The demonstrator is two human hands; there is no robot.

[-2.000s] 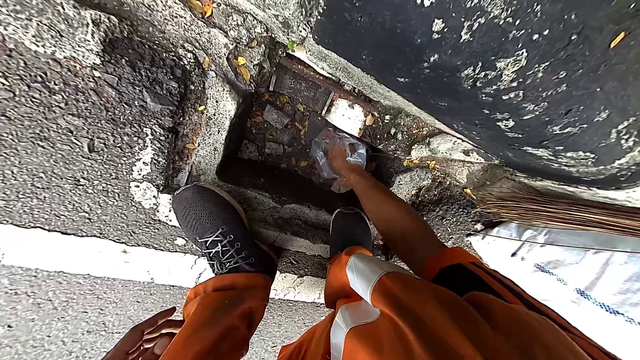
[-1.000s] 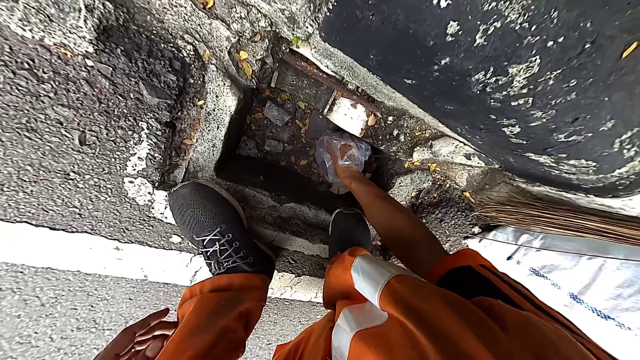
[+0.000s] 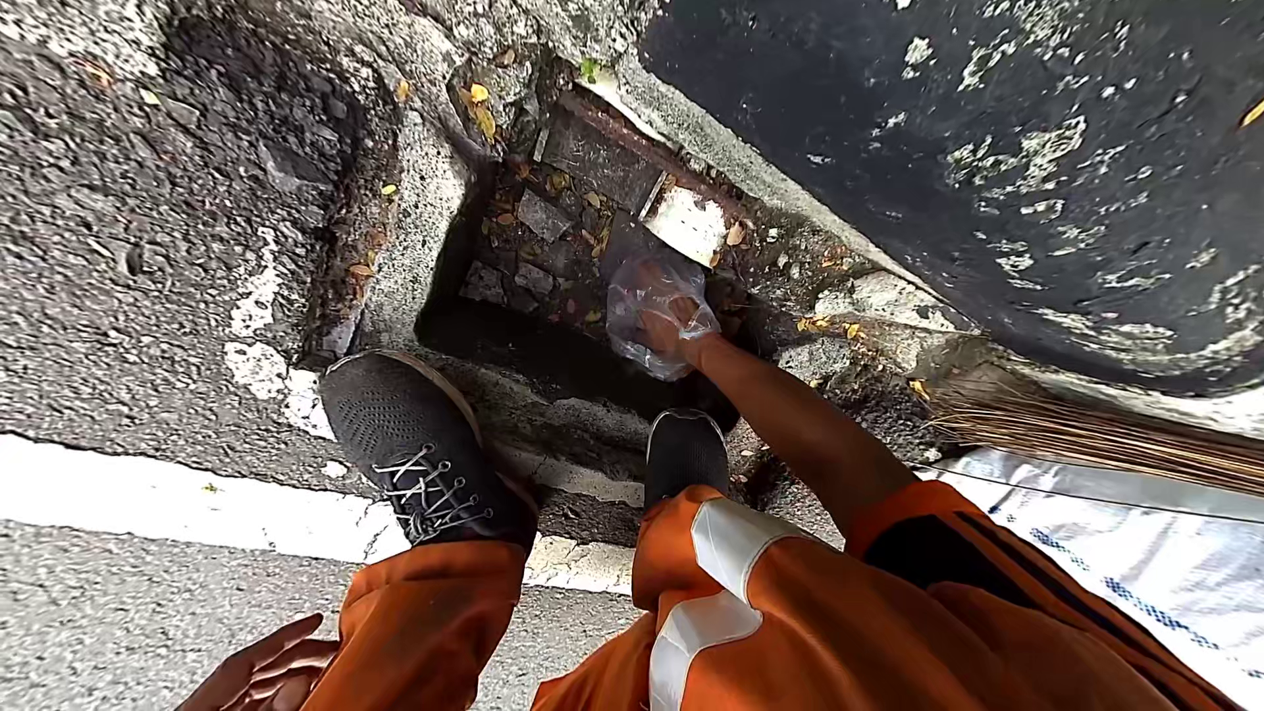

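Note:
My right hand (image 3: 671, 321) reaches down into a concrete drain pit (image 3: 434, 197) beside the road, with a clear plastic bag (image 3: 637, 296) around its fingers. Whether the fingers grip something through or inside the bag cannot be told. Broken stone pieces (image 3: 542, 215) and fallen leaves lie on the pit floor, left of that hand. A white block (image 3: 687, 224) sits just above the bag. My left hand (image 3: 272, 671) is low at the left, beside my trouser leg, empty with its fingers apart.
My shoes (image 3: 395, 434) stand at the pit's near edge, by a white road line (image 3: 178, 494). A dark, stained surface (image 3: 889, 148) borders the pit at the upper right. A bundle of thin bristles (image 3: 1106, 430) lies at the right, over a white woven sheet (image 3: 1136, 553).
My right hand stays in the pit with the plastic bag, shifting only slightly. My left hand remains beside my leg.

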